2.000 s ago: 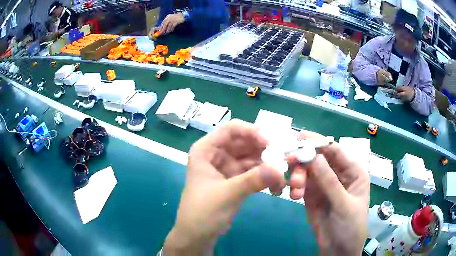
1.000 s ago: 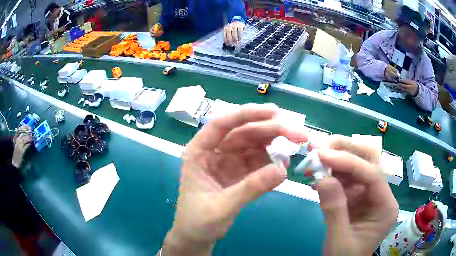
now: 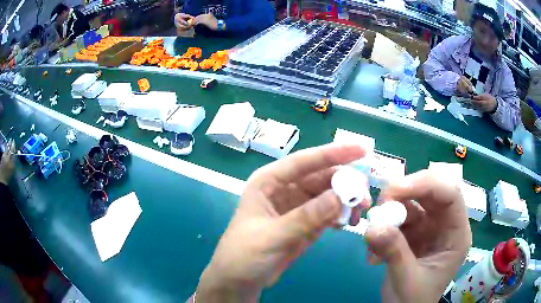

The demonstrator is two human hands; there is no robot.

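My left hand (image 3: 285,219) holds a white earbud (image 3: 350,188) between thumb and fingers, its round head up and a small dark spot on it. My right hand (image 3: 424,237) holds a second white earbud (image 3: 387,215) in its fingertips, just right of the first. Both hands are raised above the bench near the belt's white strip. An open white retail box (image 3: 379,167) lies on the belt behind my fingers, partly hidden by them.
White boxes (image 3: 274,137) and a charging case (image 3: 181,144) sit on the green belt. Dark shells (image 3: 101,165) and white paper (image 3: 117,226) lie left. A red-capped bottle (image 3: 483,272) stands at right. Blister trays (image 3: 296,56) and two people (image 3: 474,71) (image 3: 249,18) are across.
The earbuds are turned in my fingers, with their round heads now showing. The boxes and small orange pieces on the belt have shifted right. The person in blue has moved a hand off the trays.
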